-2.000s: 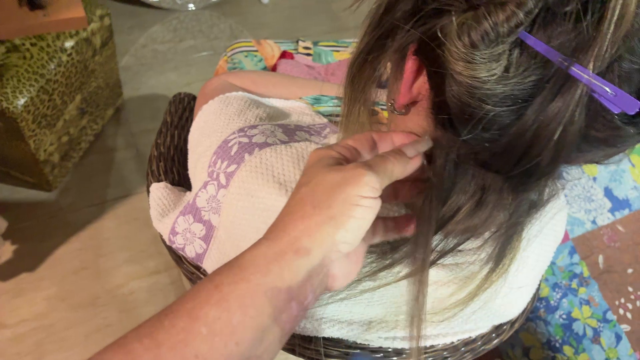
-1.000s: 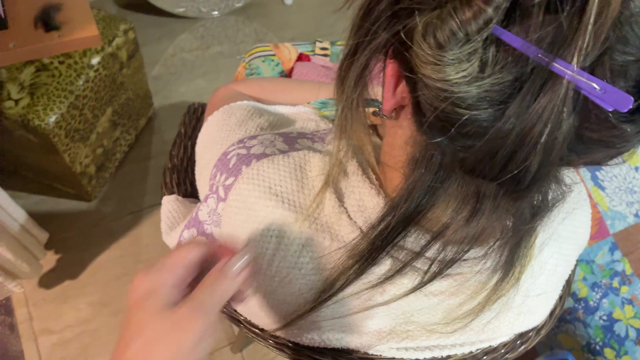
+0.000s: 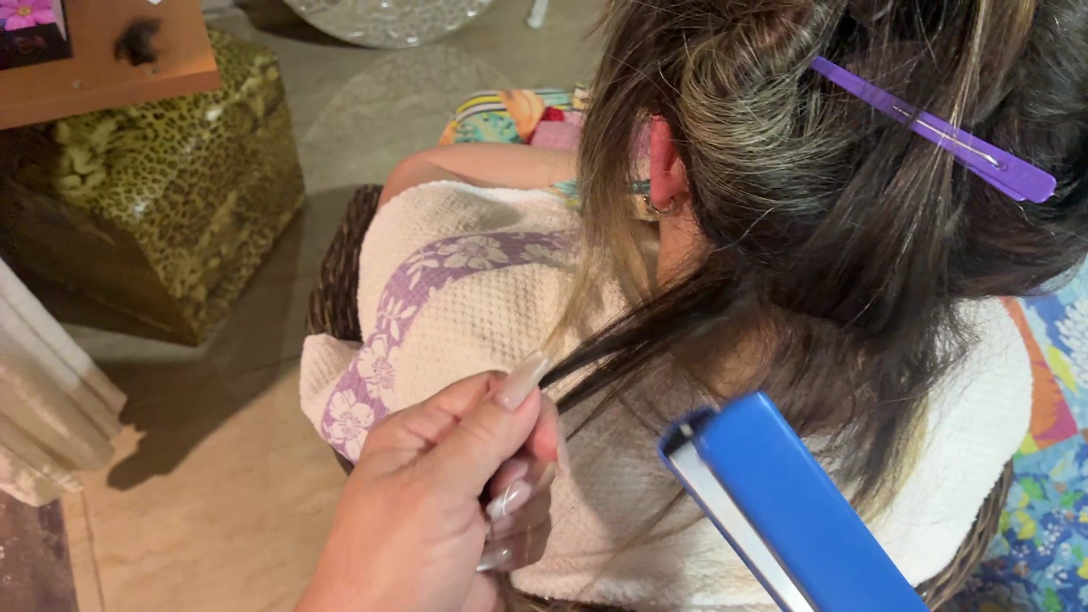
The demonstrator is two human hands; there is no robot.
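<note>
My left hand [image 3: 459,476] pinches a strand of dark hair [image 3: 612,353] between thumb and fingers, drawing it out to the lower left from the neck of a seated person. A blue hair straightener [image 3: 790,501] reaches in from the bottom right, its tip just below the hair; the hand behind it is out of the frame. A purple hair clip [image 3: 935,132] fastens the hair pinned up at the back of the head. A white towel [image 3: 484,323] with a purple floral band covers the person's shoulders.
The person sits in a dark wicker chair [image 3: 336,276]. To the left are a leopard-patterned box [image 3: 221,187], an orange-brown tabletop [image 3: 161,51] and a pale curtain [image 3: 47,382]. A round glass plate [image 3: 391,17] lies at the top, and floral fabric [image 3: 1041,501] shows at the right.
My left hand was at the hair below the ear, then moved away to the lower left without the strand; now it grips one. The blue straightener has come into view.
</note>
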